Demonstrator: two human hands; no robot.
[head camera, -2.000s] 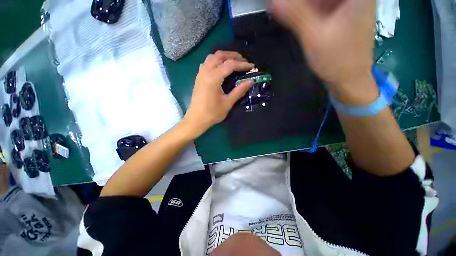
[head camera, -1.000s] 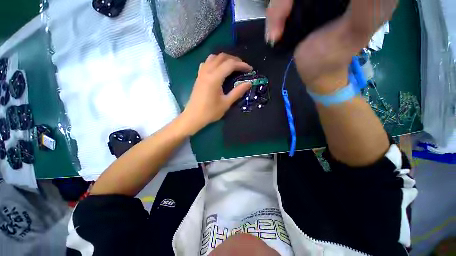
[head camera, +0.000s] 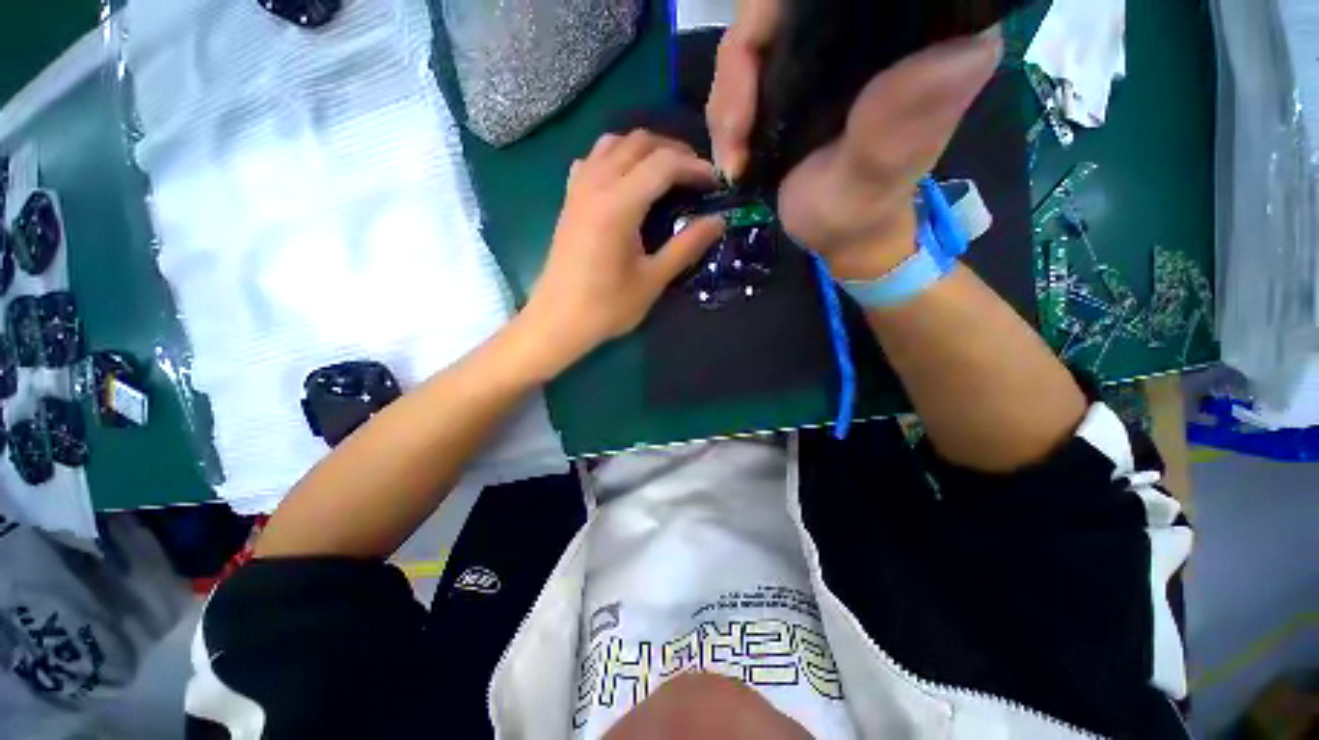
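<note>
A glossy black housing (head camera: 731, 275) lies on the black work mat (head camera: 709, 359). A small green circuit board (head camera: 749, 216) sits at its upper edge. My left hand (head camera: 615, 231) grips the housing from the left, thumb below and fingers above. My right hand (head camera: 882, 152) holds a large black electric screwdriver (head camera: 854, 58), blurred near the camera. Its lower end is over the top of the housing beside my left fingertips; the tip itself is hard to make out. A light blue strap (head camera: 904, 275) is on my right wrist.
A white foam sheet (head camera: 311, 246) on the left carries a black housing (head camera: 347, 399). More housings (head camera: 44, 330) lie at far left. A bag of screws (head camera: 535, 65) is at the top. Loose green boards (head camera: 1157, 311) and a white cloth (head camera: 1082, 55) are at right, plastic bags (head camera: 1273, 217) beyond.
My right hand has come down and left with the black screwdriver, over the housing. The blue cord has shifted with the wrist. My left hand stays on the housing.
</note>
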